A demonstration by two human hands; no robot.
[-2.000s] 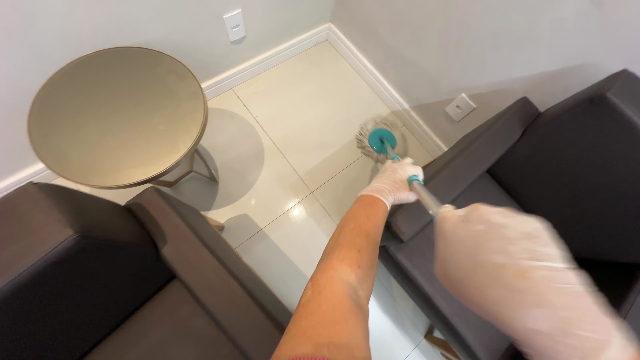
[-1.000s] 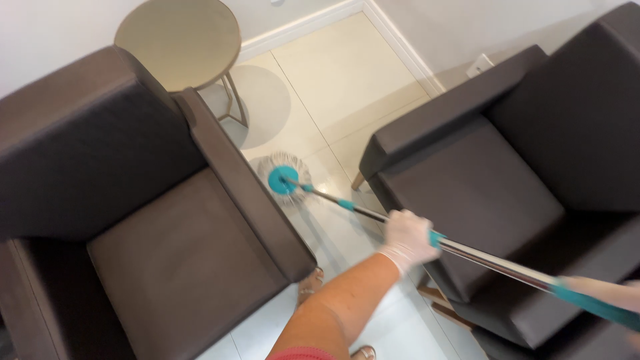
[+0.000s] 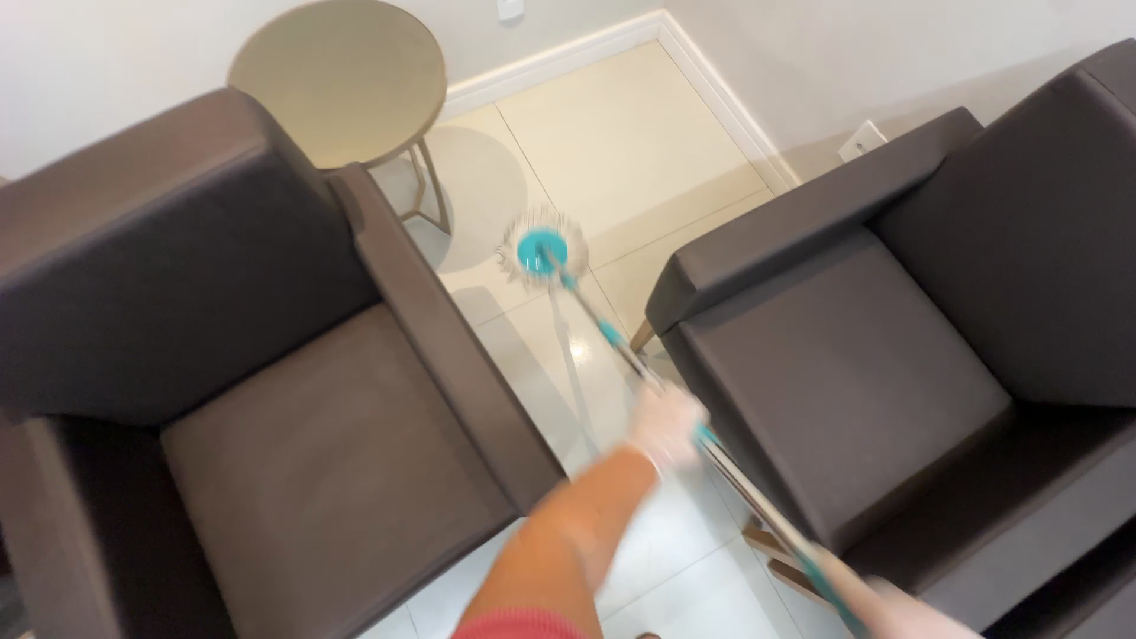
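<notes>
A spin mop (image 3: 543,252) with a round teal head and pale strands lies on the tiled floor between two dark armchairs. Its metal handle with teal joints slants down to the lower right. My left hand (image 3: 667,426), in a pale translucent glove, is closed around the middle of the handle, near a teal collar. Toward the bottom edge, my right hand (image 3: 896,611), blurred and partly cut off by the frame, grips the teal upper end of the handle.
One dark armchair (image 3: 328,479) stands at the left, another (image 3: 843,373) at the right. Behind the left one is a round side table (image 3: 342,80) with metal legs. A white baseboard (image 3: 559,60) runs along the walls, and an outlet (image 3: 863,140) is above the right armchair's armrest.
From beside the right armchair near the wall, the mop head came back toward the left armchair, then moved out again a little over the floor. Both hands have kept hold of the handle.
</notes>
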